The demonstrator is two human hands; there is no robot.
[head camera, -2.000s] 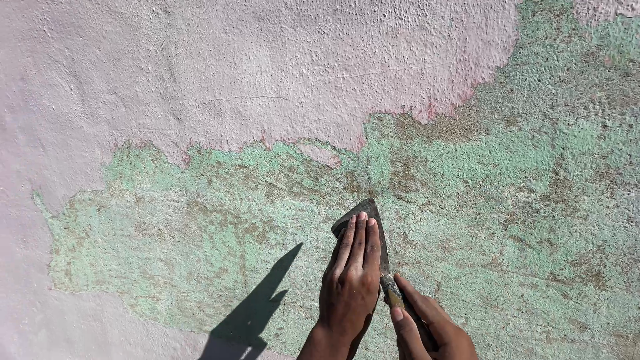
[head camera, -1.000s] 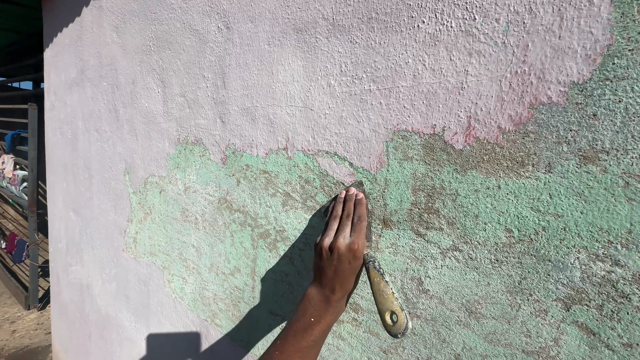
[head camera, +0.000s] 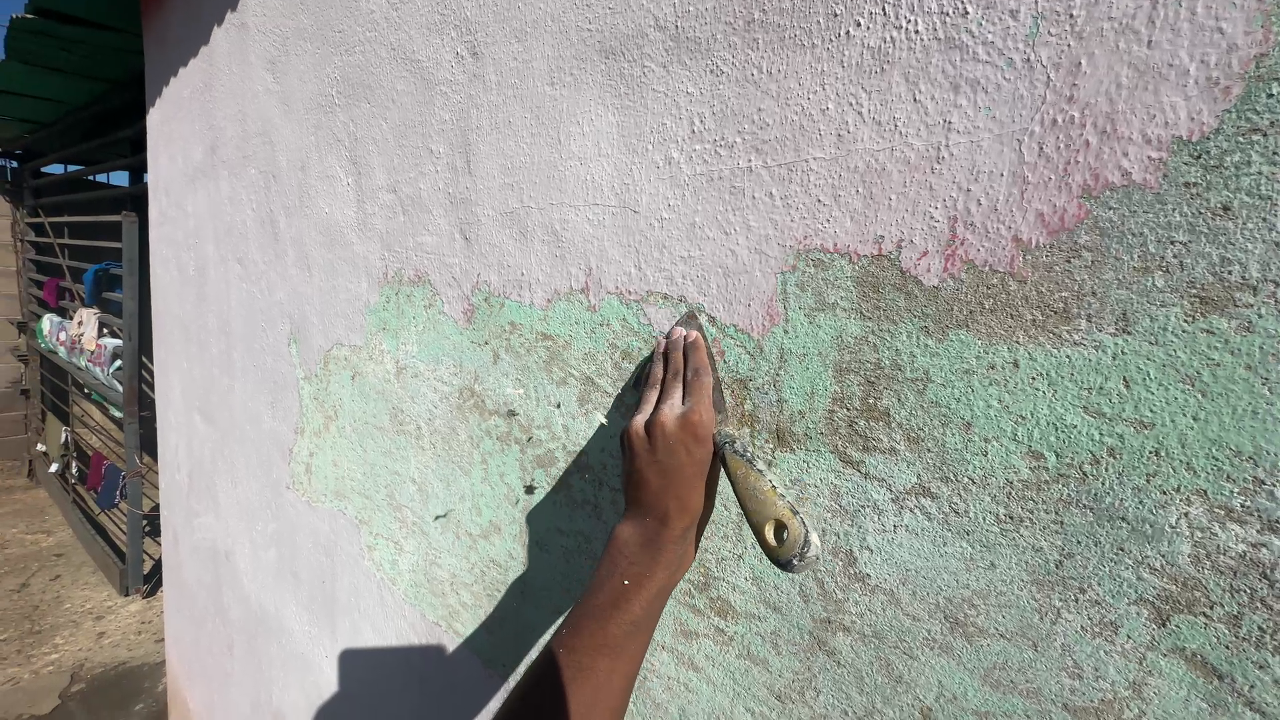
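Observation:
My left hand (head camera: pixel 670 440) lies over the blade of a paint scraper (head camera: pixel 770 510), its fingers pressing the metal against the rough wall. The blade's tip (head camera: pixel 692 320) points up at the ragged lower edge of the pale pink paint (head camera: pixel 560 130). Below that edge, worn green paint (head camera: pixel 960 450) shows, with brown-grey patches. The scraper's worn handle, with a hole near its end, slants down to the right, and no hand is on it. The palm and thumb of my left hand are hidden from view. My right hand is out of the frame.
Left of the wall's edge stands a metal-barred gate (head camera: pixel 130 400) with cloths (head camera: pixel 85 340) hanging on it. A green corrugated roof (head camera: pixel 75 60) is above it, with bare ground (head camera: pixel 60 570) below. A dark shadow of the arm falls across the wall.
Two seconds ago my right hand held the scraper's handle; it has since left the view. The blade's tip is now nearer the pink paint's edge. The view has shifted to the left.

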